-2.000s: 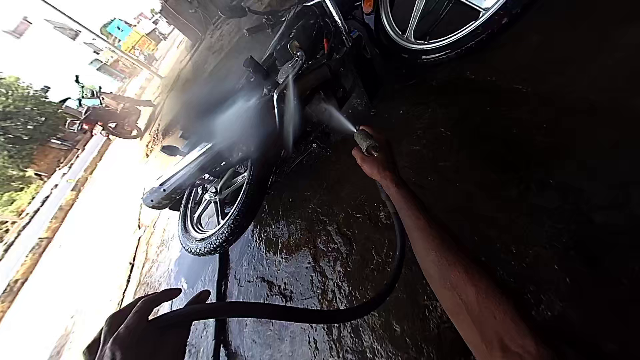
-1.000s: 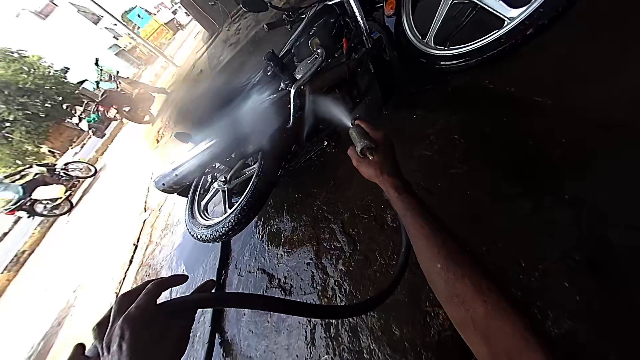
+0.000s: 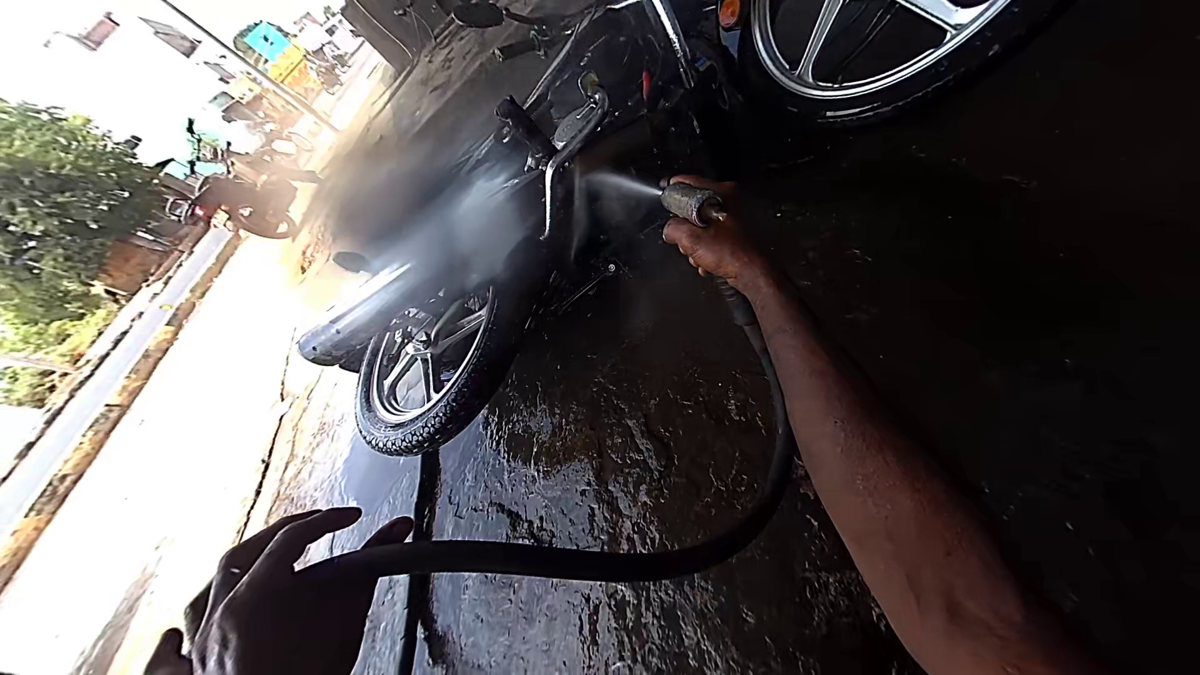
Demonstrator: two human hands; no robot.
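Observation:
My right hand (image 3: 717,234) grips a spray nozzle (image 3: 692,203) that shoots a white jet of water at the side of a dark motorcycle (image 3: 562,131). Mist hangs over the motorcycle's engine and its silver exhaust (image 3: 356,319). A black hose (image 3: 581,563) runs from the nozzle down and round to my left hand (image 3: 291,591). The hose lies across that hand between thumb and fingers, which are partly spread; whether the palm closes round it is hidden. The motorcycle's rear wheel (image 3: 422,361) and front wheel (image 3: 862,47) both show.
The view is tilted. Wet, shiny ground (image 3: 600,450) lies under the motorcycle, with a dark line crossing it beneath the hose. Another motorcycle (image 3: 253,202) stands at the upper left, near a road edge (image 3: 122,394) and a tree (image 3: 66,187).
A motorcycle seen on the road at the left a second ago is out of view. The spray continues, and my right hand keeps its hold on the nozzle.

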